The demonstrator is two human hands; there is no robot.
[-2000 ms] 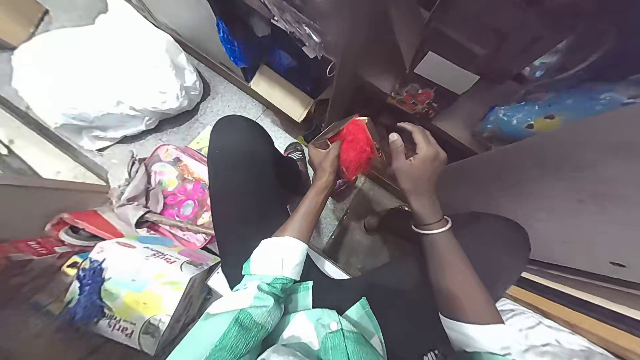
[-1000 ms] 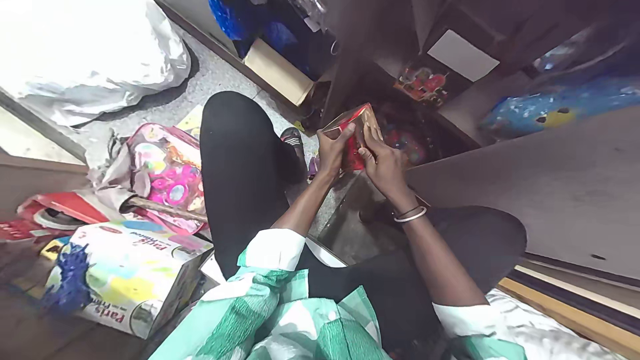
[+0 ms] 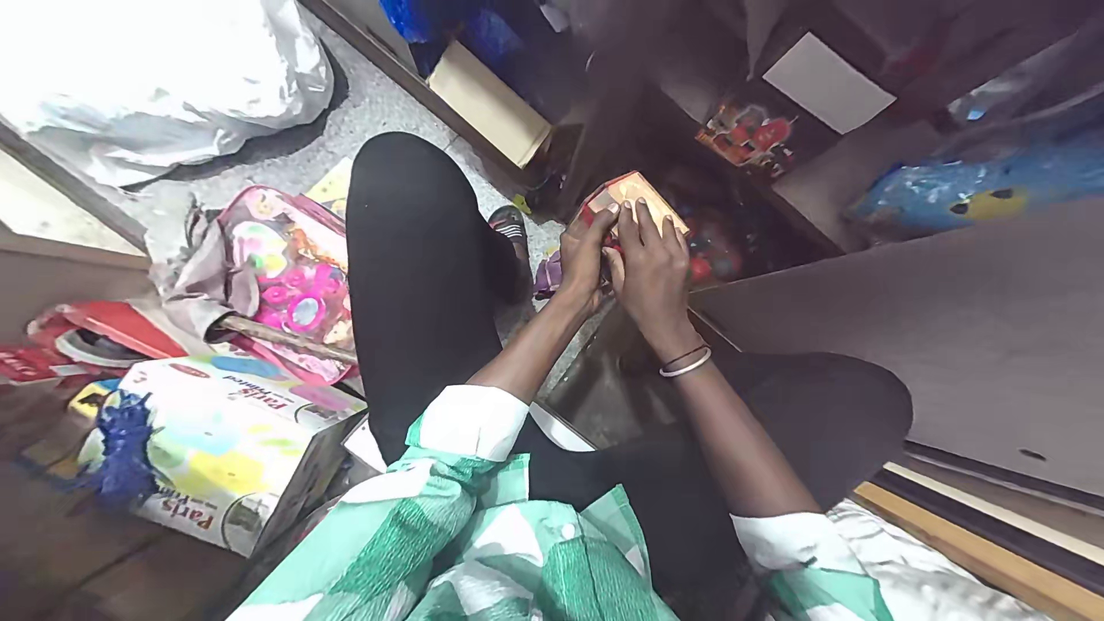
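Note:
Both my hands are on a small open-topped cardboard box (image 3: pixel 649 200) with red sides, in front of the dark cabinet. My left hand (image 3: pixel 588 250) grips its left side. My right hand (image 3: pixel 649 263) lies over the near side, fingers spread across the tan cardboard face. What the box holds is hidden by my fingers. Just left of it, below my left hand, a purple item (image 3: pixel 548 276) rests on the floor. A red patterned packet (image 3: pixel 747 136) sits on the shelf behind.
A white plastic sack (image 3: pixel 172 78) lies upper left. Beside my left leg are a pink toy set in clear packaging (image 3: pixel 297 285) and a printed carton (image 3: pixel 233 448). A blue plastic-wrapped item (image 3: pixel 992 185) is at right, above a dark panel (image 3: pixel 992 345).
Red fluffy material showed in the box two seconds ago and is now hidden. My right hand has moved from beside the box onto it. The box has been turned.

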